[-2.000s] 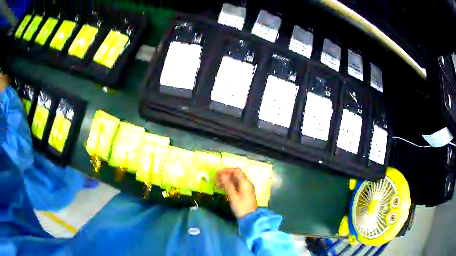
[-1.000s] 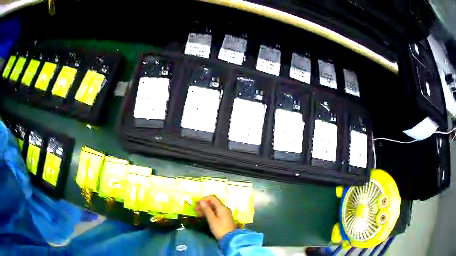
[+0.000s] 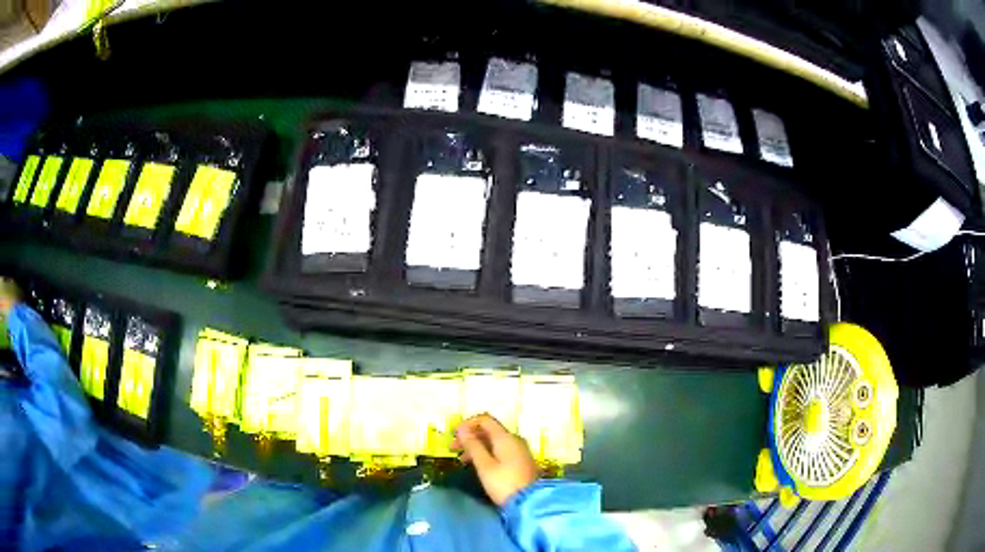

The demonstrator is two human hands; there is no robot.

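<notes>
Flex parts with yellow-green film (image 3: 380, 415) lie in an overlapping row on the green mat, gold tails toward me. My right hand (image 3: 499, 458) is bare, in a blue sleeve, with fingertips at the lower edge of parts right of the row's middle. Whether it pinches one is unclear. My left hand is not seen. Beyond the row, a black foam tray (image 3: 475, 318) holds several opened phones with white-labelled batteries (image 3: 445, 229). Another row of such phones (image 3: 589, 102) shows behind it.
Trays of phones with yellow-green parts lie at left (image 3: 149, 196) and lower left (image 3: 136, 383). Another person's hand (image 3: 9, 293) and blue sleeve show at the left edge. A yellow fan (image 3: 826, 415) stands right, near a white cable and paper slip (image 3: 931, 224). A cream shelf edge (image 3: 713, 38) crosses above.
The view has shifted, moving trays, row and fan within the picture. My right hand stays at the row of flex parts. The other person's hand has come back into view at left.
</notes>
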